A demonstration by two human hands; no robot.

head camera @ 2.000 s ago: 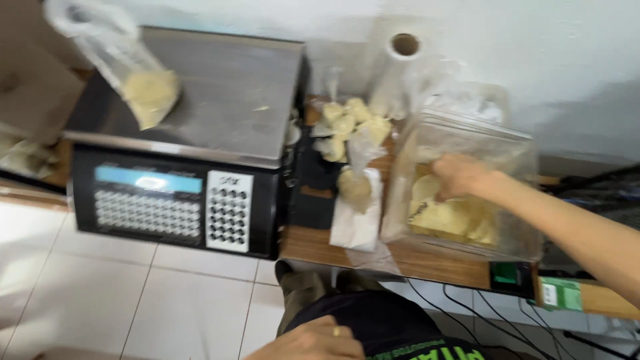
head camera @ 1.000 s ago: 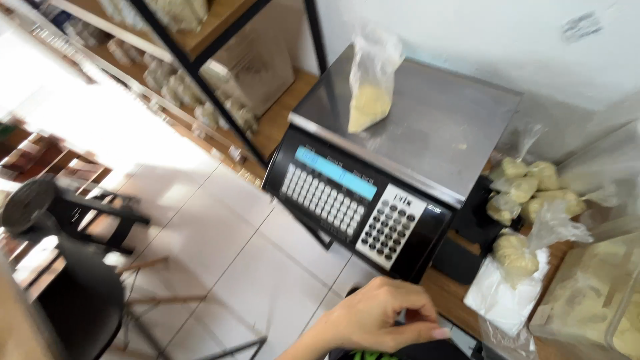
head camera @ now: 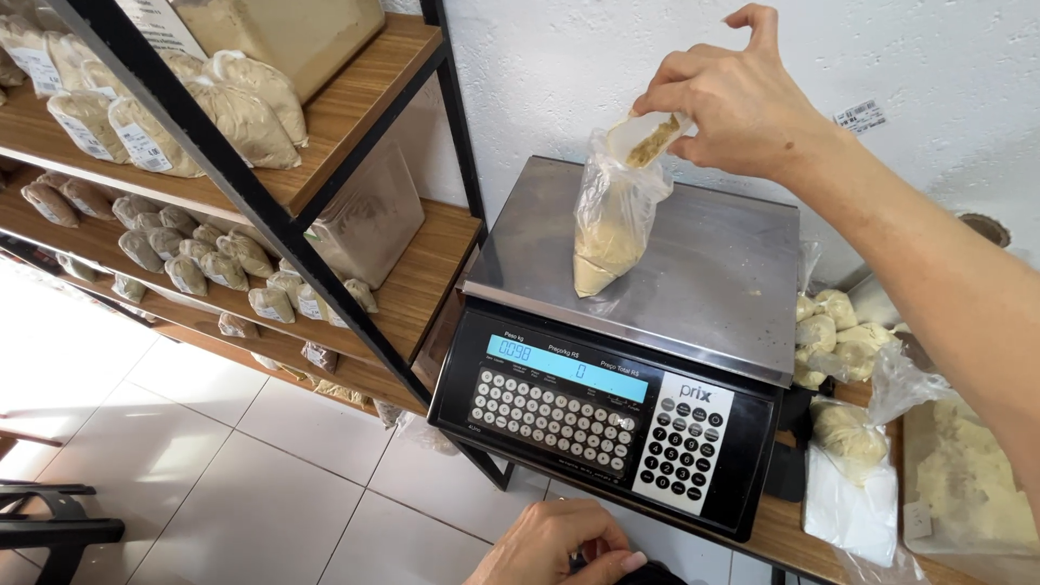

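Note:
My right hand (head camera: pixel 723 106) grips a small translucent scoop (head camera: pixel 650 136) with some pale yellow powder in it, tilted at the mouth of a clear plastic bag (head camera: pixel 611 236). The bag holds more of this powder and stands on the steel plate of a digital scale (head camera: pixel 715 268), whose lit display (head camera: pixel 566 367) shows a small weight. Below the scale's keypad, near the body, my left hand (head camera: pixel 561 543) rests with its fingers curled; nothing shows in it.
Left of the scale stands a black-framed wooden shelf (head camera: pixel 390 317) with filled bags (head camera: pixel 219 268). To the right are tied powder bags (head camera: pixel 845 333), a stack of white plastic bags (head camera: pixel 849 504) and a bin of powder (head camera: pixel 963 471). A stool (head camera: pixel 57 520) stands at lower left.
My right hand was inside the powder bin two seconds ago; now it is over the bag on the scale with the scoop. The view has swung left.

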